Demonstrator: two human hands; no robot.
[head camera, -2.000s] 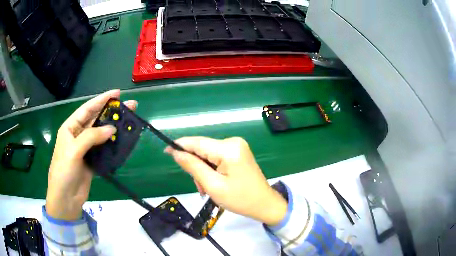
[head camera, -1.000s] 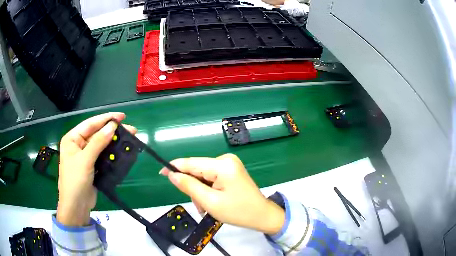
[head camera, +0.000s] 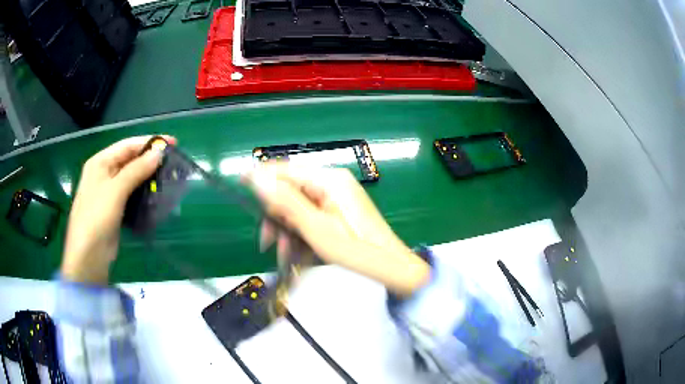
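Note:
My left hand grips the solid camera end of a black phone middle frame, raised over the green belt. My right hand holds the same frame by its upper side rail, near the other end. The held frame and my right fingers are motion-blurred, so a thin tool in them cannot be told. Another black frame lies below on the white sheet, its camera end showing yellow dots and its two rails running toward the bottom edge.
The green conveyor belt carries several frames. Dark tweezers and a frame lie on the sheet at right. Grouped frames are at lower left. Black trays stand over a red tray. A grey machine cabinet is at right.
Belt frames have moved left. Both hands have risen slightly in view and still hold the frame, which is now tilted differently and blurred. The view has shifted a little.

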